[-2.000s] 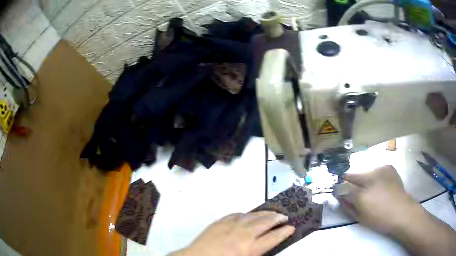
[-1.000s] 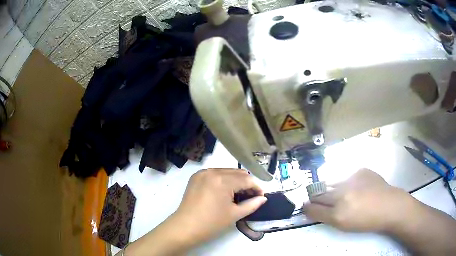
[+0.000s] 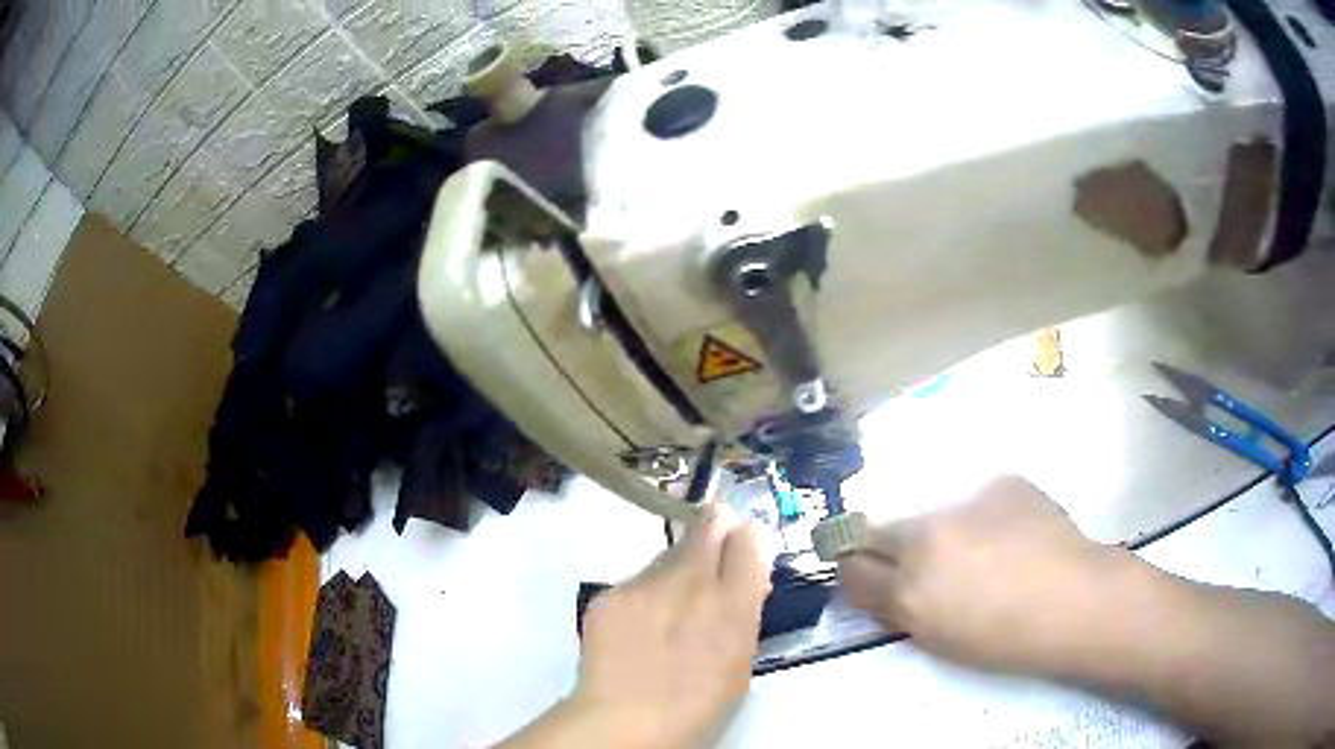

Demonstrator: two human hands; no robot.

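Note:
The fabric piece (image 3: 792,609), black side up, lies on the machine bed below the presser foot. My left hand (image 3: 671,629) is over its middle, fingertips raised beside the needle area; black cloth shows on both sides of the hand. Whether these fingers grip anything is hidden. My right hand (image 3: 974,578) is at the right of the foot, its curled fingers against the ribbed knob (image 3: 839,537). The off-white sewing machine head (image 3: 937,220) stands above both hands. The needle tip is lost in glare.
A patterned brown piece (image 3: 350,659) lies at left beside the orange edge (image 3: 289,644). A dark fabric heap (image 3: 330,351) sits against the brick-patterned wall. Blue-handled snips (image 3: 1237,429) lie right of the machine. A brown panel (image 3: 117,439) is at far left.
The fabric was patterned side up, then black side up. My left hand has moved over it, fingertips nearer the needle area. My right hand stays by the knob. The view has shifted.

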